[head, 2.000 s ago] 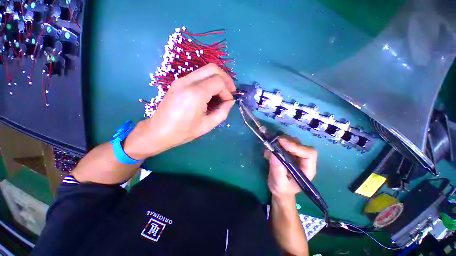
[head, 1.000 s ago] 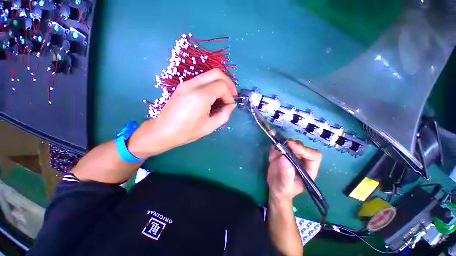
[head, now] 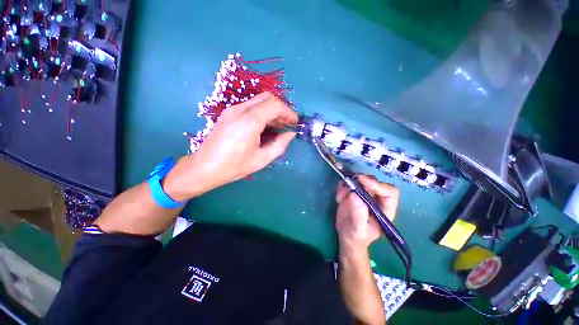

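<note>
A row of small black housings [head: 387, 159] with pale tops runs slantwise on the green mat. My left hand [head: 244, 136] has its thumb and fingertips pinched at the row's left end; what it pinches is too small to tell surely, perhaps a lead wire. My right hand [head: 365, 209] holds the soldering iron [head: 378, 214] like a pencil, its tip at the left end of the row, close to my left fingertips. A fanned pile of red lead wires [head: 247, 81] with white ends lies behind my left hand, which hides part of it.
A black tray [head: 63, 136] with finished parts [head: 82, 92] is at the left. A clear fume hood [head: 470, 89] hangs at the right. The yellow sponge [head: 458, 234], a round spool [head: 484, 271] and a dark soldering station [head: 524, 270] are at lower right. A cardboard box [head: 28, 197] is at lower left.
The view has shifted slightly, so the tray shows more and the hood sits further left. Both hands stay at the row's left end, the iron tip still close to the left fingertips.
</note>
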